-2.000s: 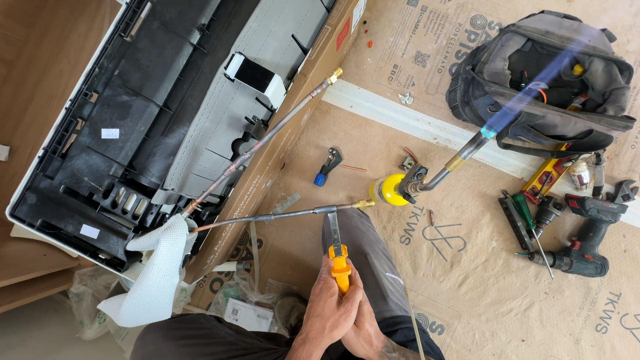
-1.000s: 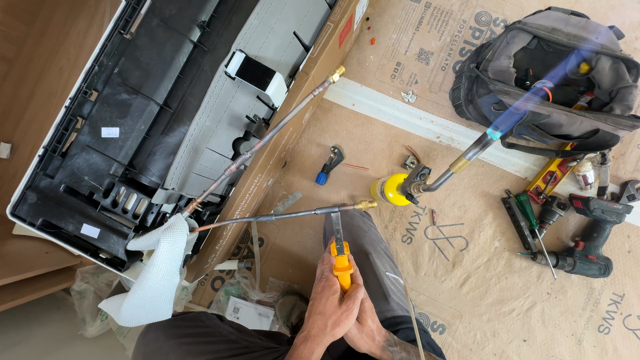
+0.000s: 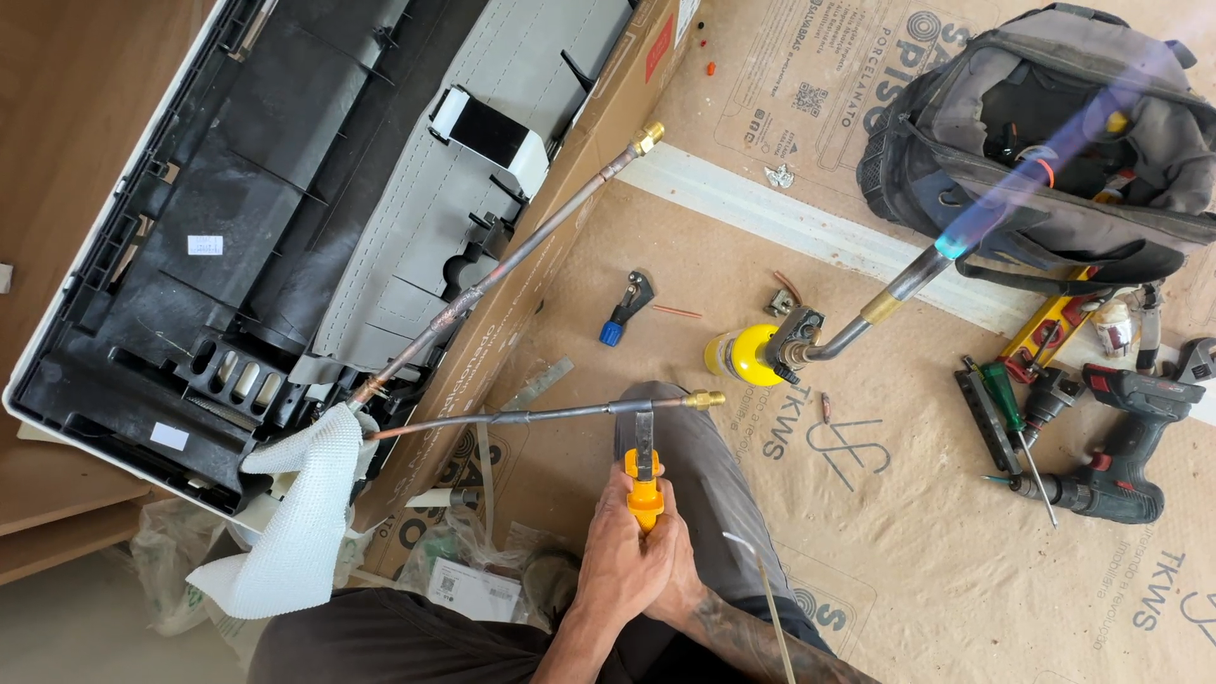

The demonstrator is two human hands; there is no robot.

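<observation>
Both hands are closed around the yellow handle of a tool with a flat metal blade (image 3: 645, 433), my left hand (image 3: 613, 560) in front and my right hand (image 3: 678, 575) partly hidden behind it. The blade's far end meets a thin copper pipe (image 3: 570, 412) with a brass fitting (image 3: 705, 400), over my knee. A second copper pipe (image 3: 456, 309) slants up to another brass fitting (image 3: 649, 139). White textured cloth (image 3: 304, 518) wraps both pipes near their base. A torch on a yellow gas cylinder (image 3: 750, 354) burns with a blue flame (image 3: 978, 218) pointing up and right. Near my right forearm is a thin bent rod (image 3: 768, 589).
An open plastic unit housing (image 3: 171, 313) lies at left beside a cardboard box (image 3: 532, 294). A tube cutter (image 3: 627, 309) lies on the paper-covered floor. The flame passes over a tool bag (image 3: 1007, 114). At right are a cordless drill (image 3: 1130, 437), a green screwdriver (image 3: 1002, 399) and a yellow level (image 3: 1045, 332).
</observation>
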